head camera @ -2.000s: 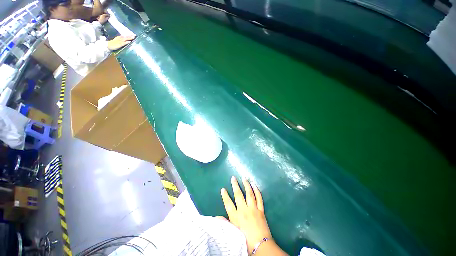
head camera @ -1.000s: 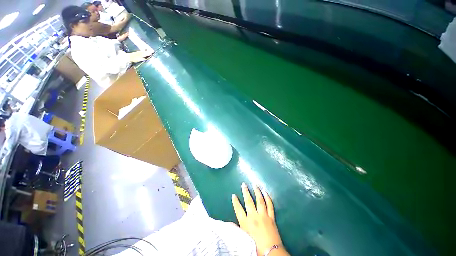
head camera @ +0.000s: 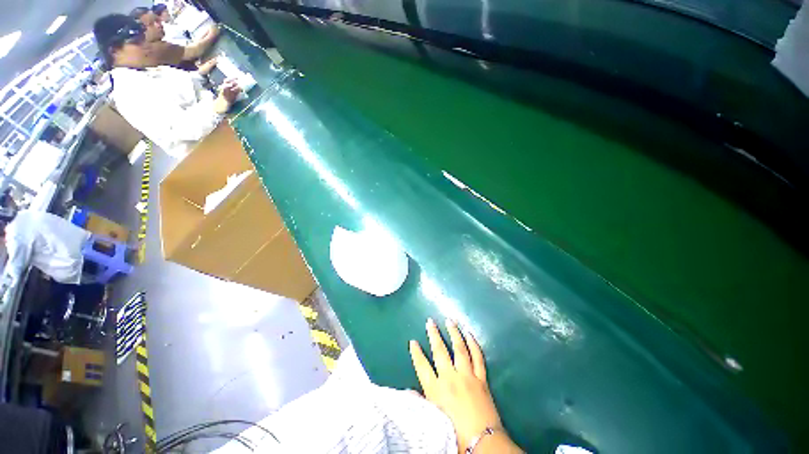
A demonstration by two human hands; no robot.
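Note:
A white rounded piece (head camera: 369,261) with a notched upper edge lies on the green bench surface (head camera: 390,341), untouched; whether it is flat or a roll is unclear. My left hand (head camera: 457,381) rests palm down on the bench, nearer to me than the white piece and apart from it. Its fingers are spread and it holds nothing; the thumb is hidden. A bracelet is on the wrist. My right hand is out of the picture. A small white patch, possibly sleeve, shows at the bottom edge.
A large open cardboard box (head camera: 253,253) with white material inside stands against the bench's left side. A person in white (head camera: 164,102) is at the far end, with others beyond. A long green strip (head camera: 568,191) runs along the bench's right. A blue stool (head camera: 108,259) stands left.
The view has shifted a little. A long thin light line along the green strip's edge has lengthened towards the lower right. The far person's hands have lifted. My left hand stays on the bench.

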